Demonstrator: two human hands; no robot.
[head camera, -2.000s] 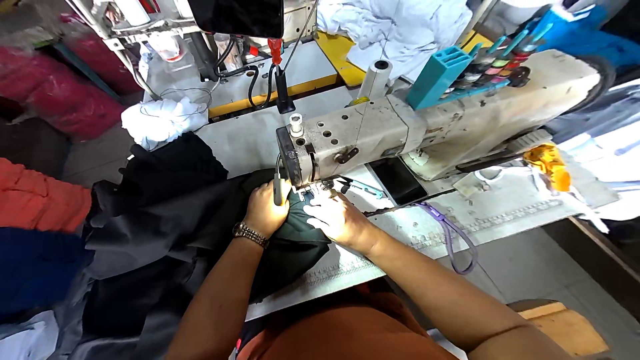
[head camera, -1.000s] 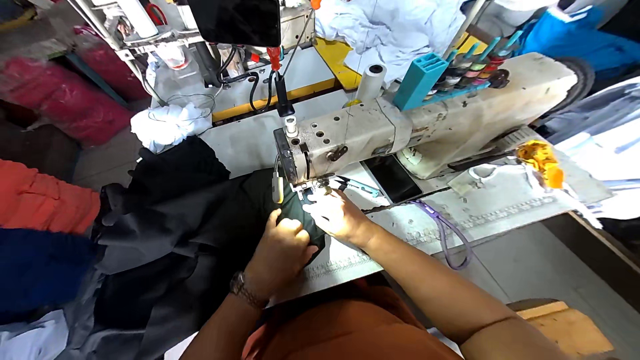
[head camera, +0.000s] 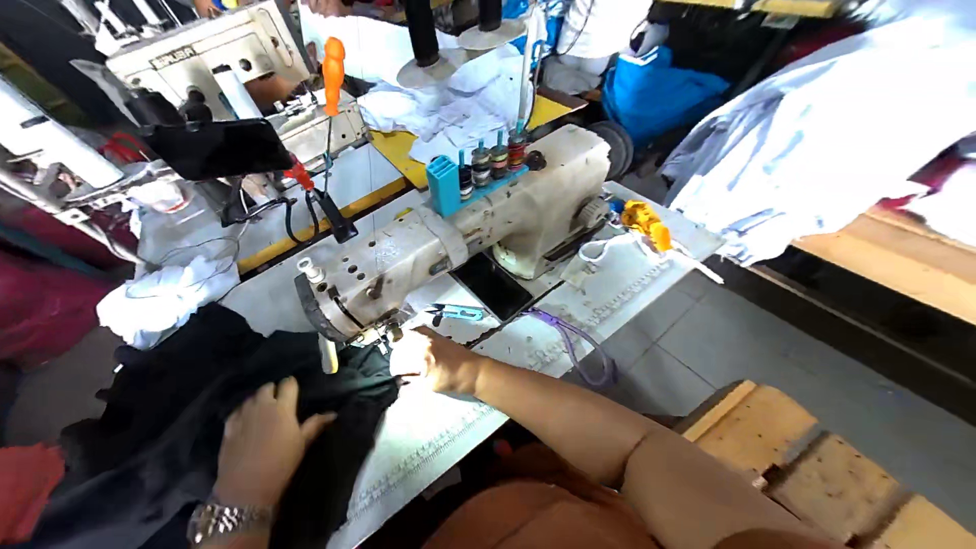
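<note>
Black cloth (head camera: 221, 381) spreads over the left of the sewing table and reaches under the head of an industrial sewing machine (head camera: 404, 252). My left hand (head camera: 267, 442), with a metal wristband, rests on this cloth with its fingers spread and the thumb apart. Beside the needle area my right hand (head camera: 431, 362) has its fingers curled at the cloth's right edge; whether they pinch it is hidden by glare. Light-blue thread snips (head camera: 457, 312) lie just behind my right hand, near a dark phone-like rectangle (head camera: 492, 286). Purple-handled scissors (head camera: 572, 343) hang over the table's front edge.
White cloth (head camera: 171, 297) is bunched behind the black cloth. A teal holder (head camera: 444, 187) and several bobbin-like spools stand on the machine. An orange item (head camera: 646, 223) lies at the table's right end. A wooden bench (head camera: 808, 457) stands at lower right, and white garments (head camera: 801, 130) are piled at right.
My left hand has moved away from the needle area, back onto the black cloth at left. My right hand stays beside the needle. The view has swung to the right and upward.
</note>
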